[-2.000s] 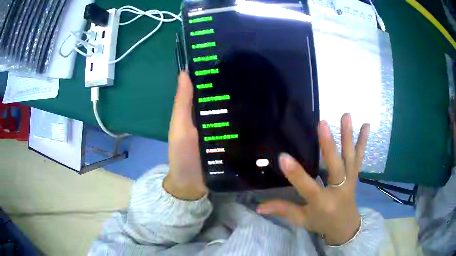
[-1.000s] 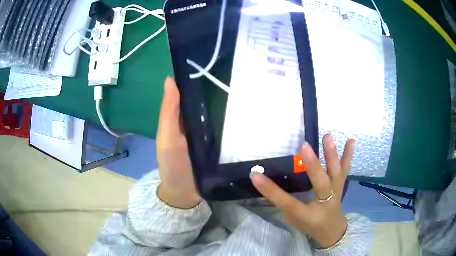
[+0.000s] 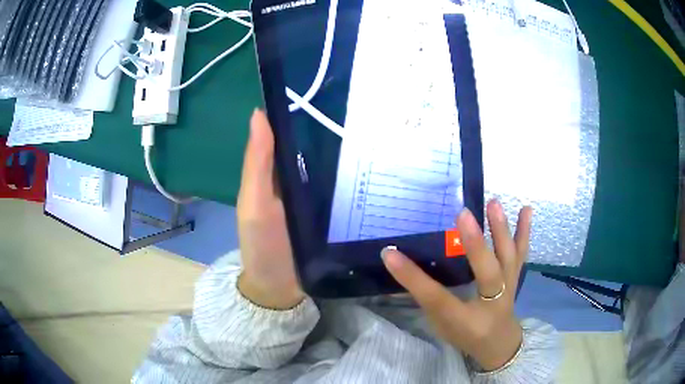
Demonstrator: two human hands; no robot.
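Observation:
A black tablet is held up at the centre, its top edge cut off by the picture's rim. Its screen shows a camera view of a white printed form and a white cable, with a red-orange square at lower right. My left hand grips its left edge; the fingers behind it are hidden. My right hand, with a ring, is spread over the lower right, thumb at the white button at the screen's bottom, other fingers over the right edge. It holds nothing. A white paper lies on bubble wrap at right, partly behind the tablet.
A white power strip with a black plug and thin white cables stands at left. Wrapped dark slabs stand on a white slab beyond it. A printed sheet lies at the green bench's edge. A person's sleeve shows at lower right.
The screen went from a list of green text lines to the camera view, which now shows the form's ruled lines more clearly. The tablet and both hands shifted slightly left; my right thumb reached the bottom button.

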